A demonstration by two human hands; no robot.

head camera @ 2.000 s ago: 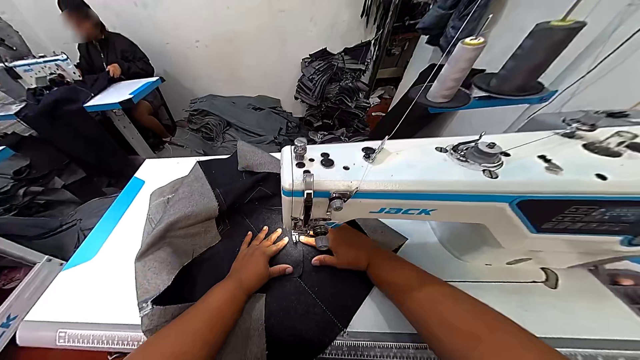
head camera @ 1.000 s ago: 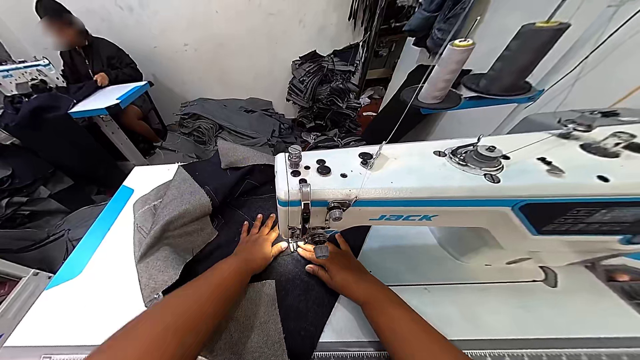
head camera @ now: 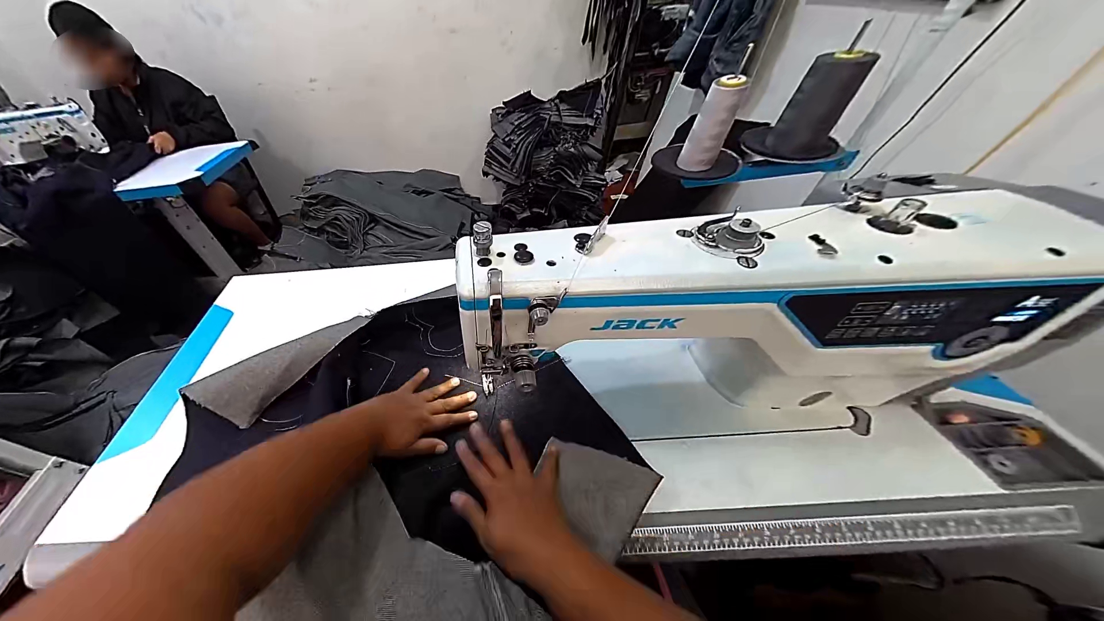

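A dark denim piece (head camera: 552, 405) with lighter grey undersides lies under the presser foot (head camera: 488, 383) of a white Jack sewing machine (head camera: 655, 302). Light stitching and chalk-like lines show on the cloth. My left hand (head camera: 423, 414) rests flat on it, just left of the foot, fingers spread. Nearer to me, below the foot, my right hand (head camera: 509, 492) lies over the cloth with spread fingers, slightly blurred. A grey corner of the fabric is folded up beside my right hand. Neither hand grips anything.
Thread cones, one light (head camera: 714, 125) and one dark (head camera: 815, 103), stand behind the machine. A clear ruler (head camera: 845, 530) runs along the table's front edge. A parts tray (head camera: 992, 440) is at right. Piled garment pieces (head camera: 379, 216) lie behind; a person (head camera: 151, 112) sits at another machine, back left.
My right hand has moved from beside the presser foot back toward me. The cloth has shifted, its grey left part now folded differently. The other person remains seated.
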